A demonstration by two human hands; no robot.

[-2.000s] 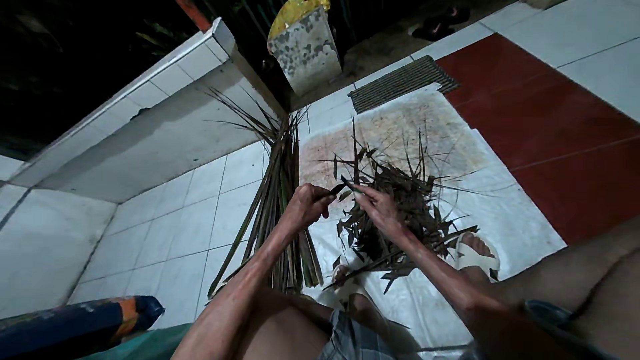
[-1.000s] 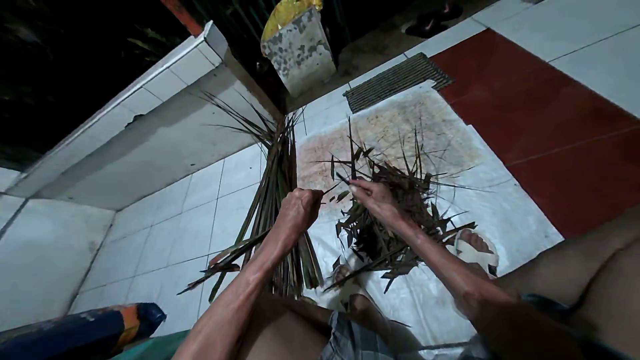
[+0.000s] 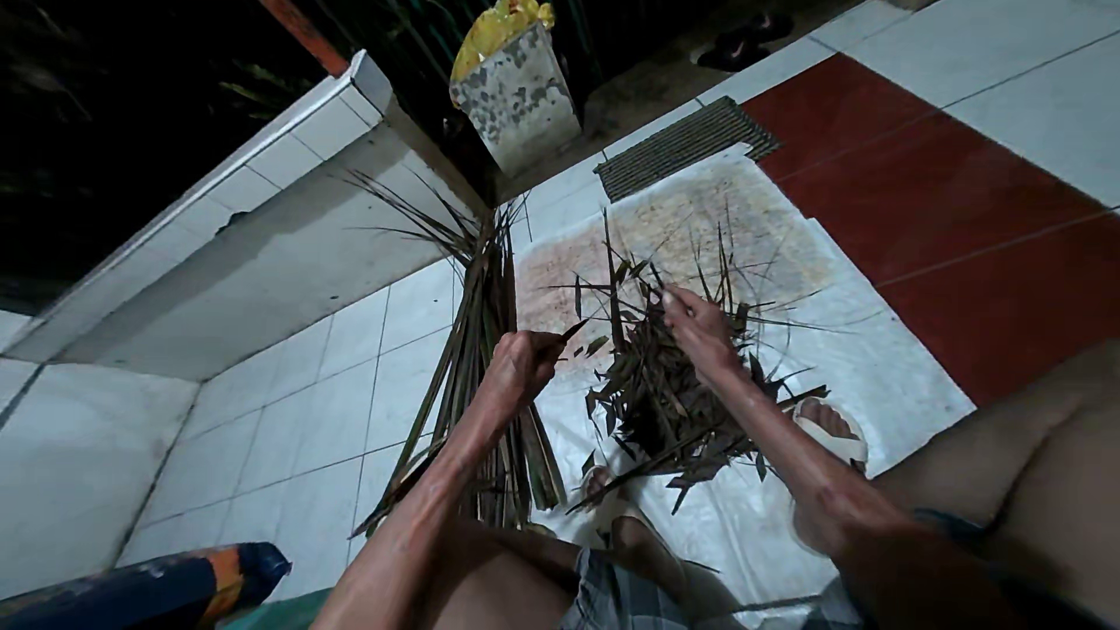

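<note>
My left hand [image 3: 523,360] is closed on a dark leaf strip [image 3: 573,331], whose pointed tip sticks out to the right. Up and to the right of it, my right hand [image 3: 696,325] grips a slim dark tool, likely a knife [image 3: 656,276], pointing up and left. The two hands are apart. Below my right hand lies a heap of cut leaf scraps [image 3: 656,394] on a white plastic sheet [image 3: 884,350]. A bundle of long dried palm leaves [image 3: 479,324] lies left of the sheet, partly behind my left forearm.
My sandaled feet [image 3: 831,429] rest on the sheet near the scraps. A ribbed mat [image 3: 687,149] lies beyond it, and a mottled block [image 3: 521,101] with yellow plastic stands farther back. A low tiled wall [image 3: 262,210] runs along the left. Dark footwear [image 3: 739,48] lies at the top.
My hands were close together two seconds ago and are now farther apart. Long leaves that stuck out to the left beside my left forearm one second ago no longer show there.
</note>
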